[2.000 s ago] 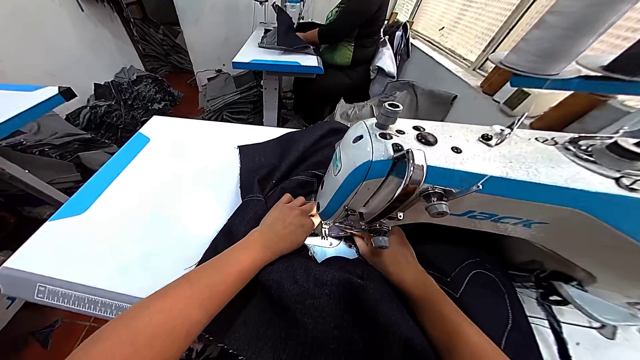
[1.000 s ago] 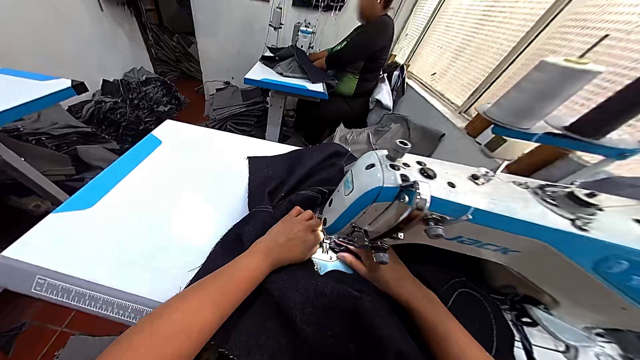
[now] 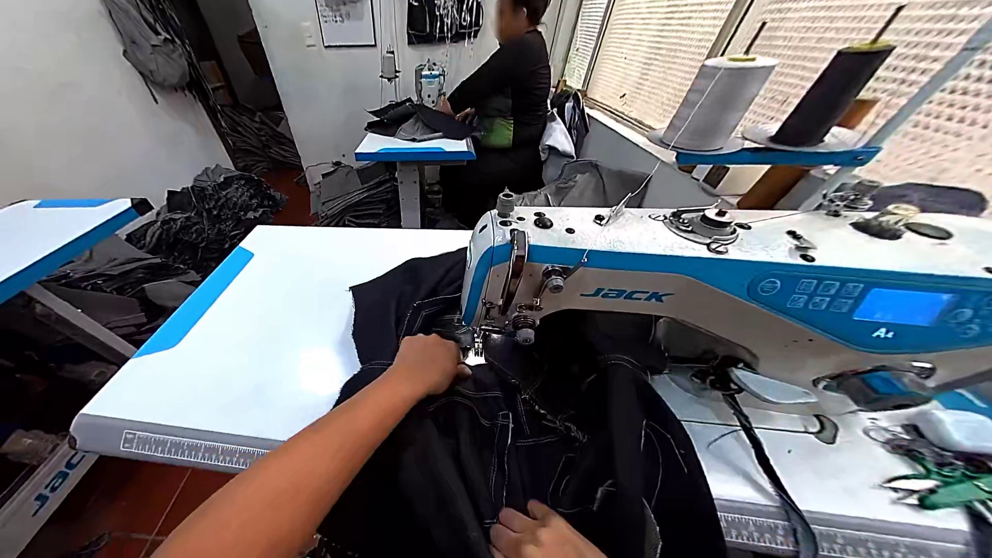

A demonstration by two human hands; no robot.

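A dark denim garment with pale stitching (image 3: 465, 457) lies over the front of the white sewing table and under the head of a JACK industrial sewing machine (image 3: 620, 291). My left hand (image 3: 426, 364) grips the denim just left of the presser foot (image 3: 474, 353), its fingers curled into the cloth. Lower down, near the bottom edge of the view, my right hand (image 3: 542, 535) has its fingers bent on the denim; its palm is partly out of view. The needle tip is too small to make out.
Thread cones (image 3: 721, 101) stand on a blue rack behind the machine. Green-handled snips (image 3: 953, 484) lie on the table at right. A co-worker (image 3: 504, 101) sits at another sewing table (image 3: 411, 147). Dark cloth piles (image 3: 209, 217) lie on the floor at left.
My right hand has moved from beside the needle area down toward me over the denim. My left hand stays beside the presser foot. The view has turned right.
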